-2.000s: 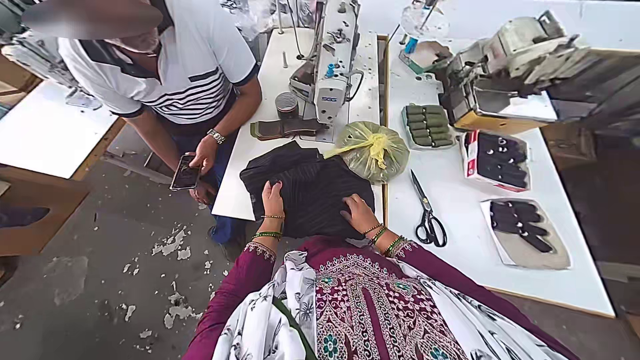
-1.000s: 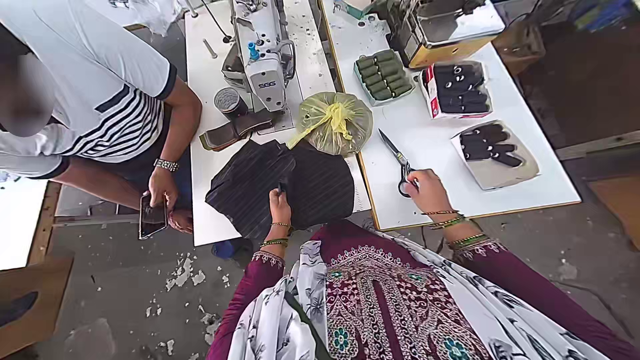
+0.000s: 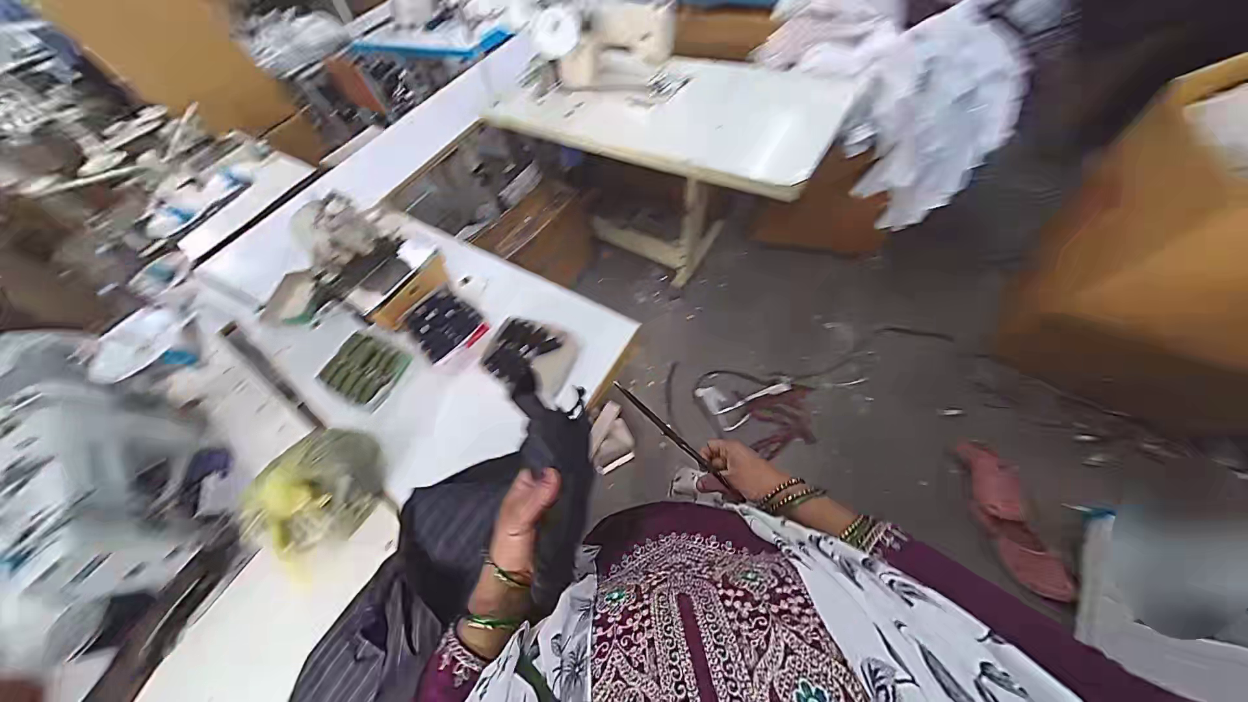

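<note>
Dark pinstriped cloth (image 3: 444,526) is bunched up in my left hand (image 3: 526,502), and part of it hangs over the front edge of the white sewing table. My right hand (image 3: 746,471) grips black-handled scissors (image 3: 668,427) above the floor, the blades pointing up and left and looking closed. A yellow-tied clear plastic bag (image 3: 317,487) lies on the table to the left of the cloth. Beyond the cloth are a tray of olive rolls (image 3: 364,368), a box of black rolls (image 3: 442,324) and another tray of black pieces (image 3: 522,349). Motion blur softens much of the view.
An industrial sewing machine (image 3: 341,239) stands on the table past the trays. Farther off is another white sewing table (image 3: 721,122) with white cloth (image 3: 941,107) hanging at its right. Reddish cloth (image 3: 1014,522) and a cord (image 3: 829,356) lie on the floor at right.
My right hand moved from the cloth to the scissors on the table and now holds them over the floor. My left hand has lifted the cloth. The view has swung strongly to the right.
</note>
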